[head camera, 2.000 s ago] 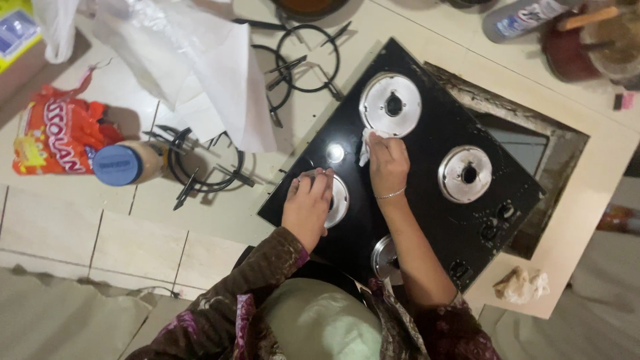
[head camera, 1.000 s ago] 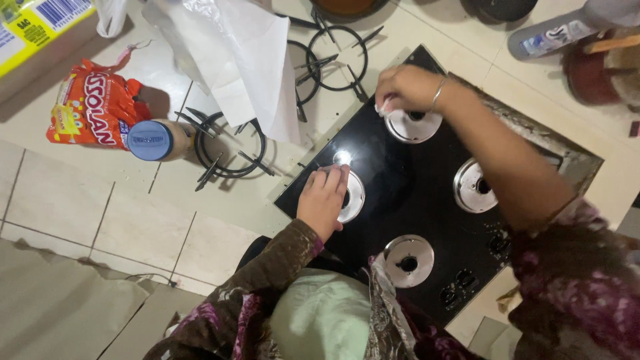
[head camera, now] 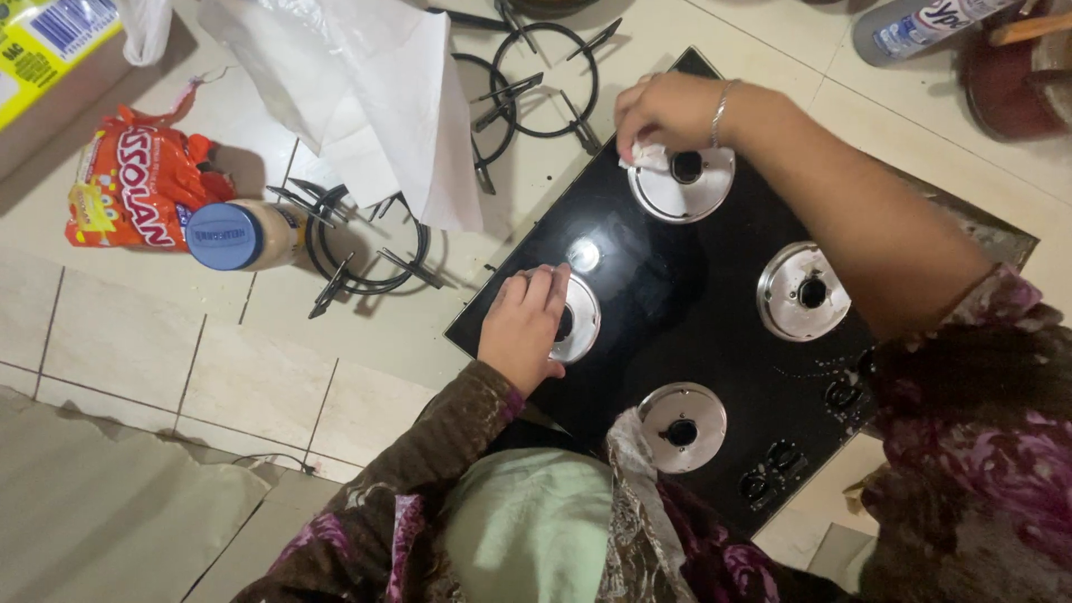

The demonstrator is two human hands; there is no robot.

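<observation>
A black gas cooktop (head camera: 662, 293) lies at an angle on the tiled counter, with several round silver burner plates. My right hand (head camera: 666, 113) grips a crumpled white cloth or paper (head camera: 649, 157) against the top burner plate (head camera: 691, 193). My left hand (head camera: 526, 325) rests over the left burner plate (head camera: 584, 316), fingers on its edge; whether it grips the plate cannot be told. The right burner plate (head camera: 787, 289) is partly behind my right forearm. The lower burner plate (head camera: 695, 414) lies near my clothing. Drops or foam show by the black knobs (head camera: 783, 455).
Black pan supports (head camera: 595, 75) and another support (head camera: 423, 251) lie left of the cooktop, partly under white plastic (head camera: 402, 92). Farther left are a blue-lidded jar (head camera: 224, 236), an orange packet (head camera: 142, 188) and a yellow package (head camera: 50, 50). A grey bottle (head camera: 900, 38) lies top right.
Two seconds ago my right hand held the white piece at the lower left edge of the top burner plate; its forearm now reaches in from the right. My left hand stays at the left burner plate.
</observation>
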